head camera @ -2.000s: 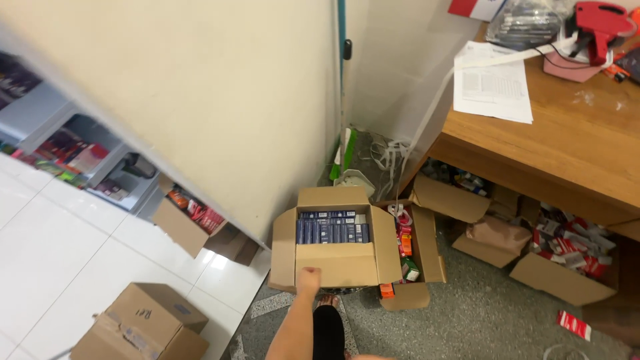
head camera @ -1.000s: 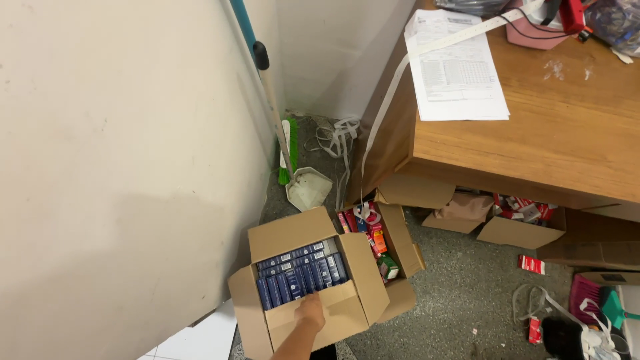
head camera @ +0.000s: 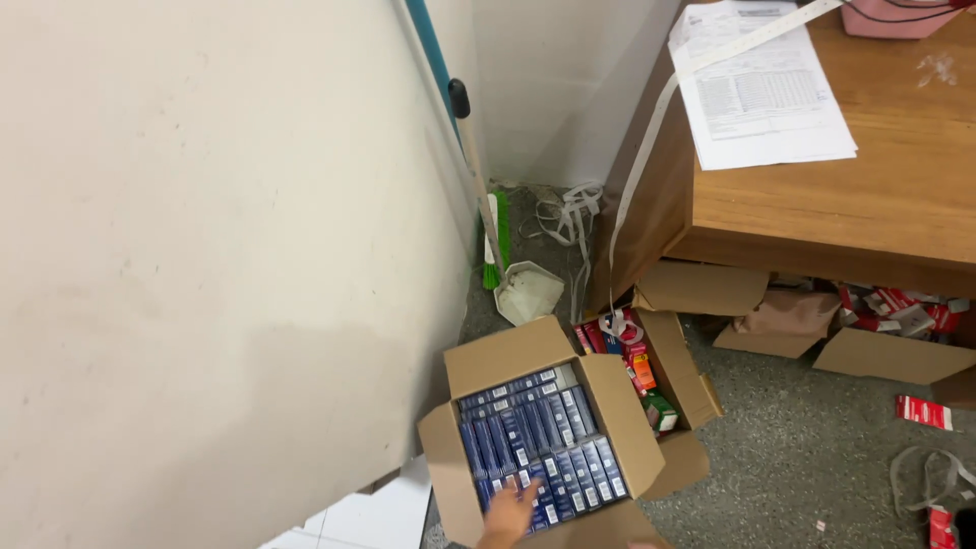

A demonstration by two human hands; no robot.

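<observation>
An open cardboard box [head camera: 621, 419] stands on the floor at the lower middle, filled with rows of small dark blue cartons [head camera: 534, 427] that bear white labels. My left hand [head camera: 512, 509] reaches in from the bottom edge, its fingers apart over the front row of cartons at the left. Its fingertips are slightly blurred, and whether they press on the cartons is unclear. Of my right hand only a sliver of skin [head camera: 642, 545] shows at the bottom edge, by the near flap; its fingers are hidden.
A second box [head camera: 679, 366] with mixed cartons touches the first. Behind them are a dustpan [head camera: 530, 293], a green-bristled brush [head camera: 499, 229] and loose white strapping [head camera: 572, 217]. A wooden desk [head camera: 877, 198] with papers [head camera: 762, 91] stands right; below it are more open boxes. A wall [head camera: 229, 267] rises left.
The near flap, which lay over the front cartons under my left hand, is now folded outward, and more rows show. My left hand has moved onto the cartons. The view has shifted.
</observation>
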